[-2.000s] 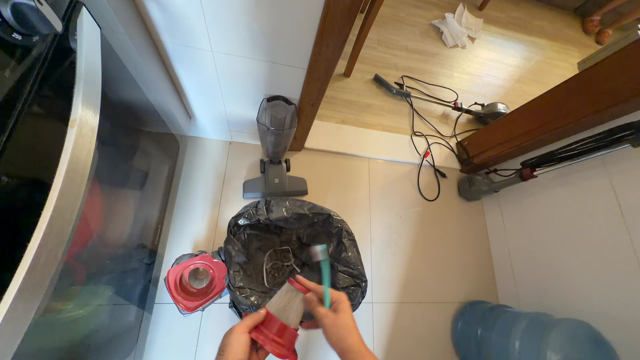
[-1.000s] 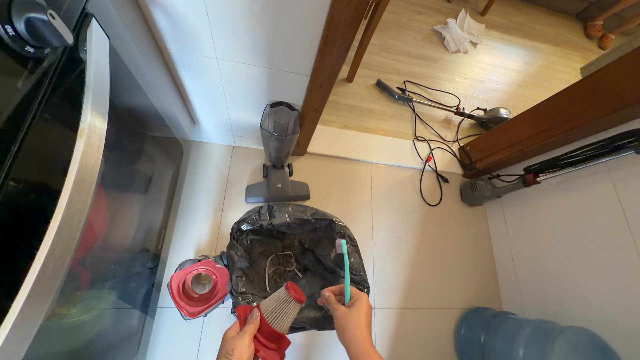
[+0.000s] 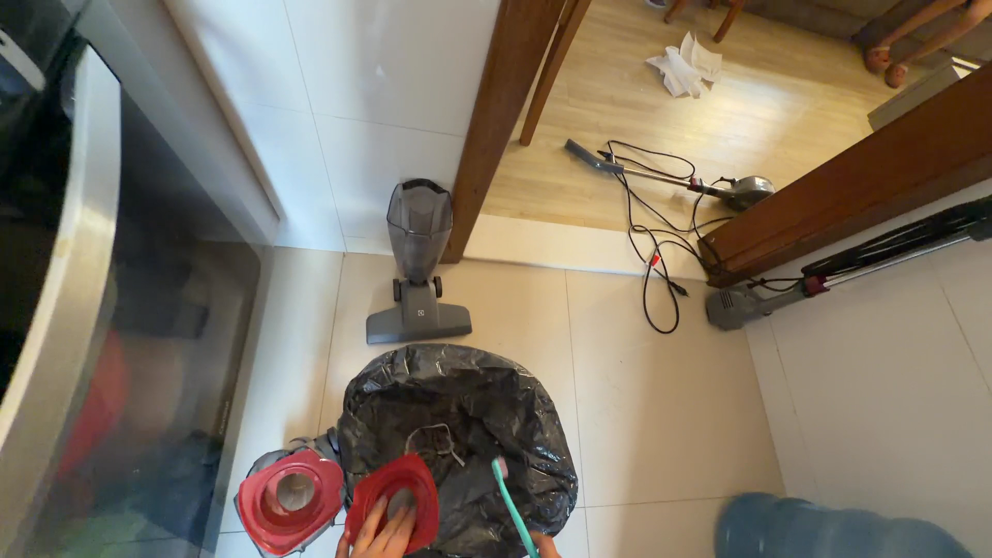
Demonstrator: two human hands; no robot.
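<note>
My left hand (image 3: 380, 528) holds a red vacuum filter piece (image 3: 415, 488), its hollow side turned up and fingers reaching into it, over the left part of a bin lined with a black plastic bag (image 3: 535, 411). At the frame's bottom edge my right hand (image 3: 545, 545) grips a teal toothbrush (image 3: 511, 504), bristle head up, above the bag's right part. Bent wire-like strands and debris lie inside the bag. Left of the bin sits another red-rimmed vacuum part (image 3: 260, 500) with a round opening.
A grey vacuum floor head with its clear dust container (image 3: 418, 310) stands behind the bin. A stick vacuum with a black cord (image 3: 659, 180) lies past the doorway; another vacuum (image 3: 736, 308) is at right. A blue water jug (image 3: 821, 527) lies lower right. Crumpled paper (image 3: 686, 66) and a person's feet (image 3: 887, 66) are farther back.
The filter piece in my left hand has turned, so its red hollow side shows instead of the pleated cone. My right hand with the toothbrush has moved down and away from it.
</note>
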